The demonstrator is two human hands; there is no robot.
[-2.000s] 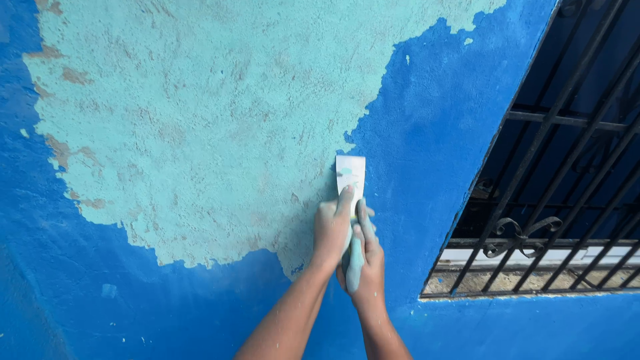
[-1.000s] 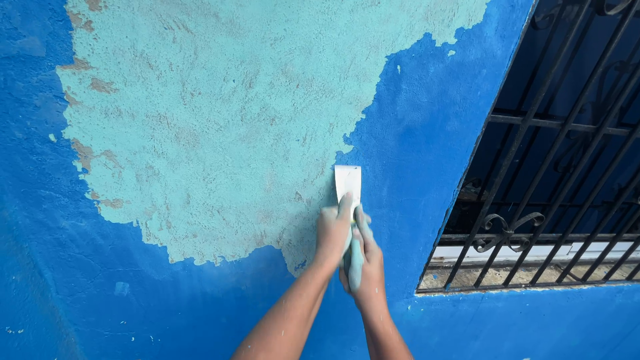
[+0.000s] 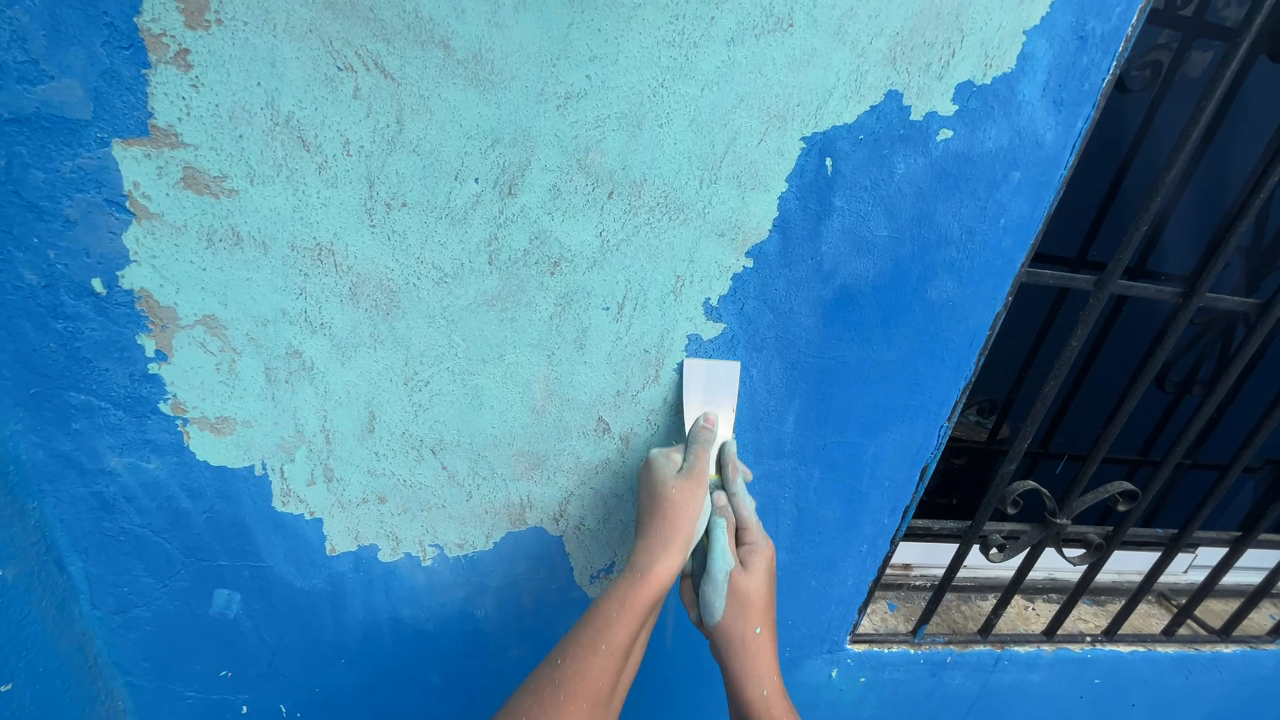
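Both hands hold one scraper, its flat metal blade pointing up the wall. My left hand grips it with the thumb laid along the blade. Around the handle below is my right hand; the fingers of both hands are dusty with pale powder, and the handle is mostly hidden. The blade's top edge lies at the border between the blue paint and a large exposed light turquoise layer. That layer has ragged edges and grey bare spots along its left side.
At the right, a window opening holds a black metal grille with a scrolled ornament. Its worn sill runs along the bottom of the opening. Blue painted wall surrounds the turquoise area on the left and below.
Around the blade's tip, a little more turquoise showed over the blade two seconds ago; both hands keep their grip on the scraper. The view has shifted slightly.
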